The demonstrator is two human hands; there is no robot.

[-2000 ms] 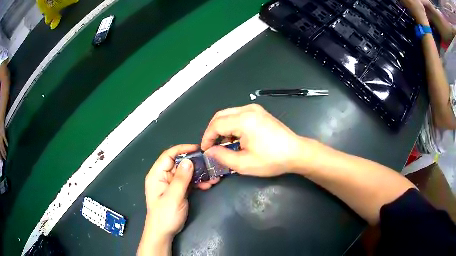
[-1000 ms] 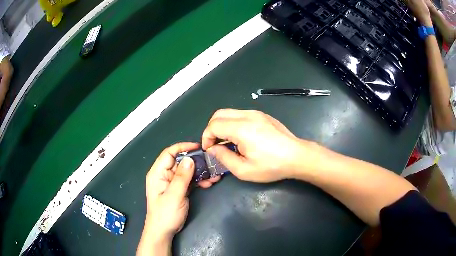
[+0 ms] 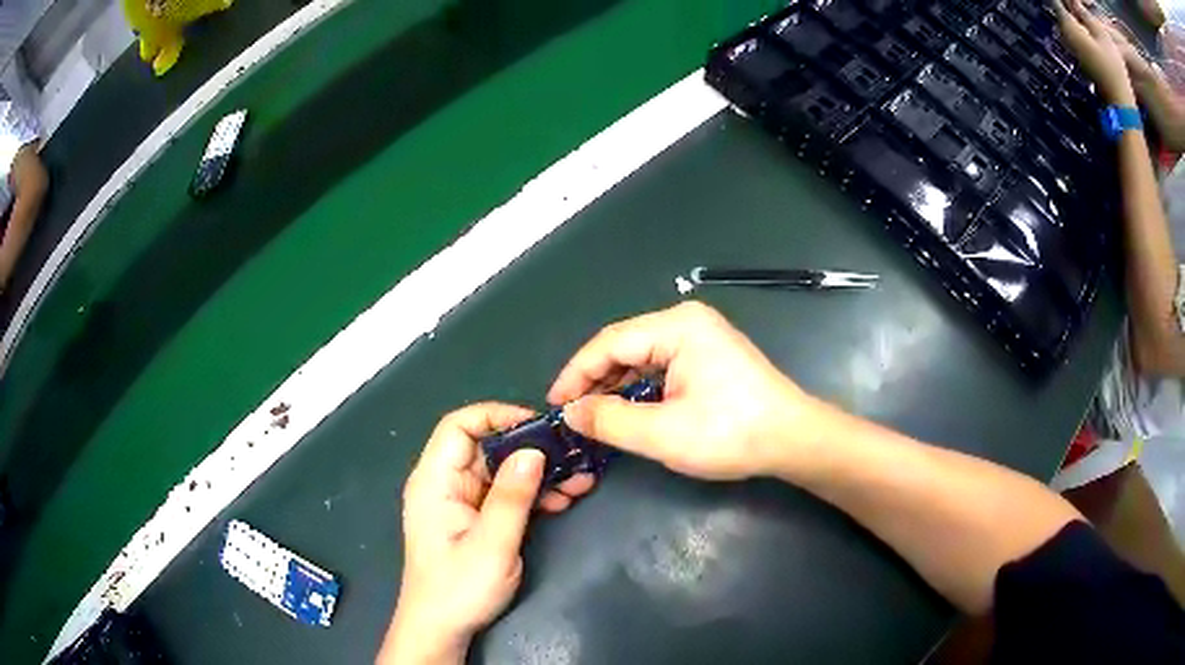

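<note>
A partly assembled phone (image 3: 556,446), dark with a bit of blue edge, is held between my two hands above the bench. My left hand (image 3: 474,520) grips its left end, with the thumb on top. My right hand (image 3: 702,396) grips its right part with thumb and fingers, which hide much of that end. A circuit board (image 3: 281,573) with a white keypad area and a blue end lies on the bench at lower left. Tweezers (image 3: 784,278) with a black handle and silver forked tip lie beyond my right hand.
A black blister tray (image 3: 910,169) lies at upper right, with another person's hands and blue wristband beside it. A white fleck (image 3: 684,285) lies by the tweezers. A phone unit (image 3: 218,152) is on the green conveyor (image 3: 390,169), beyond the white edge strip. Another person's arm is at far left.
The phone in my hands now looks darker, and the grey shiny surface no longer shows. The phone unit on the conveyor has moved left and down. The whole view has shifted slightly.
</note>
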